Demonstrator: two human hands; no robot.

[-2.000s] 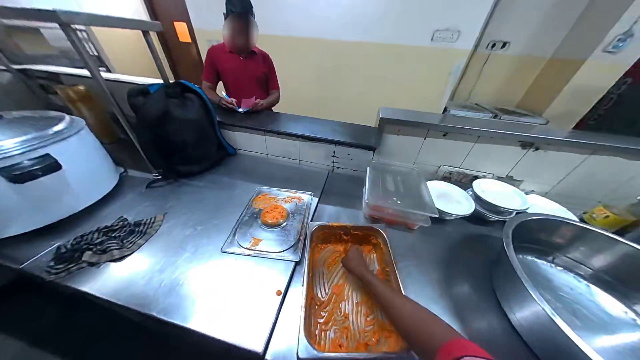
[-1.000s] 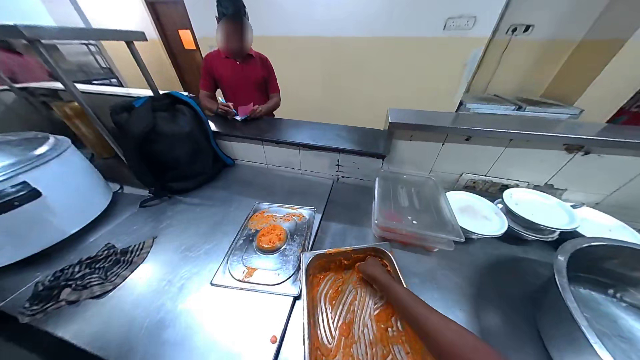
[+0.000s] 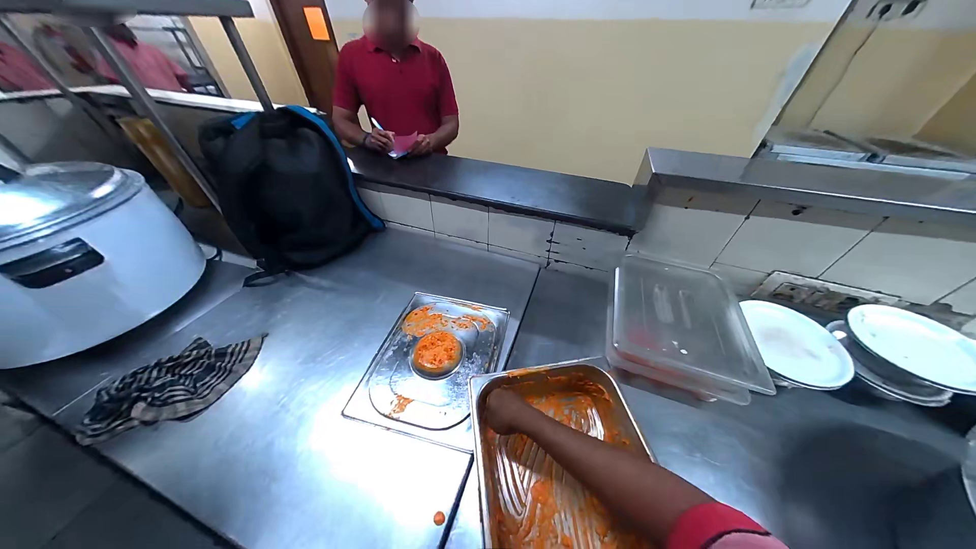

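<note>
My right hand (image 3: 506, 410) reaches down inside a rectangular steel pan (image 3: 479, 457), at its far left corner. Its fingers are hidden, so I cannot tell whether they hold anything. Orange sauce coats the floor and walls of the pan, with finger-like streaks through it. Left of the pan lies a steel pan lid (image 3: 385, 379), smeared with orange bits around a round knob heaped with the same food (image 3: 438, 352). My left hand is out of view.
A lidded clear plastic container (image 3: 679, 320) and stacked white plates (image 3: 797, 343) stand right. Left are a striped cloth (image 3: 171, 385), a large white cooker (image 3: 99, 267) and a black backpack (image 3: 293, 183). A person in red (image 3: 396, 84) holds a pen and pink paper behind the ledge (image 3: 496, 183).
My right hand has moved from the pan's far middle and right part to its far left corner. The view has shifted somewhat.
</note>
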